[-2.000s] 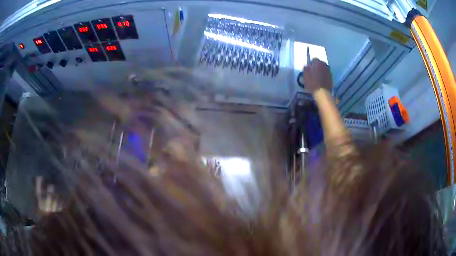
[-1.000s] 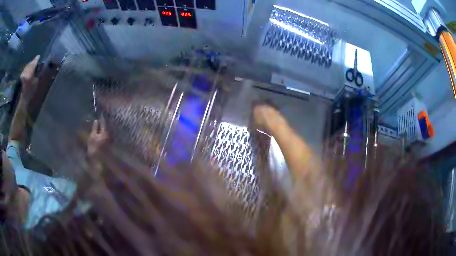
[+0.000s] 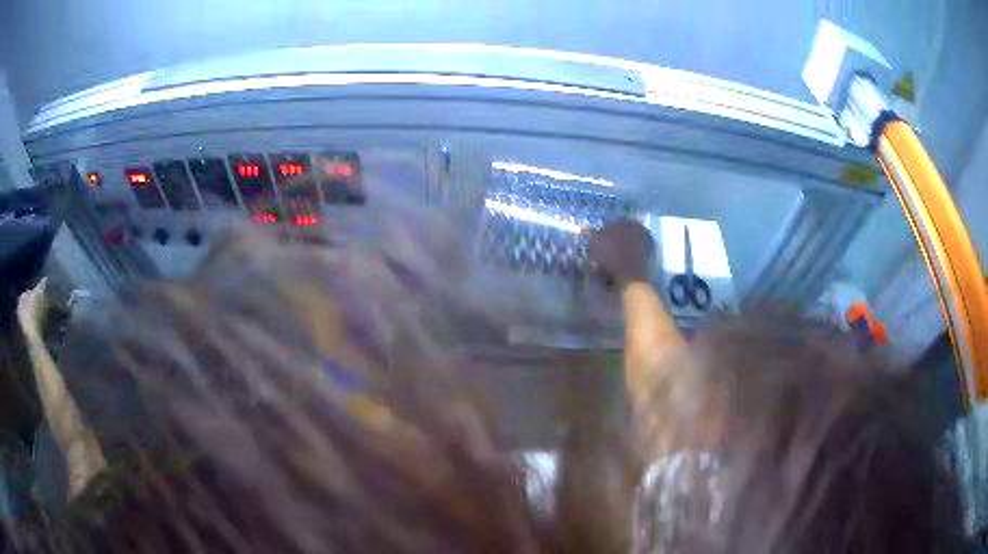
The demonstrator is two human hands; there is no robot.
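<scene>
My right hand (image 3: 622,251) reaches to the right edge of the stack of shiny patterned sheets (image 3: 542,227) at the rear of the machine. It touches or hovers over the stack; blur hides whether the fingers grip a sheet. Scissors (image 3: 689,271) with black handles lie on the white pad (image 3: 710,247) just right of my hand. My left hand is not in view; hair covers much of the lower picture.
Red digital displays (image 3: 249,170) are on the panel at the left. An orange hose (image 3: 934,233) runs down the right side. Another person's arm (image 3: 60,395) is at the far left. The machine bed (image 3: 520,395) is mostly hidden by hair.
My right hand has moved from the pad, over the bed, to the stack at the rear. The view has tilted up, and the bed's patterned sheets and blue rollers are now mostly hidden.
</scene>
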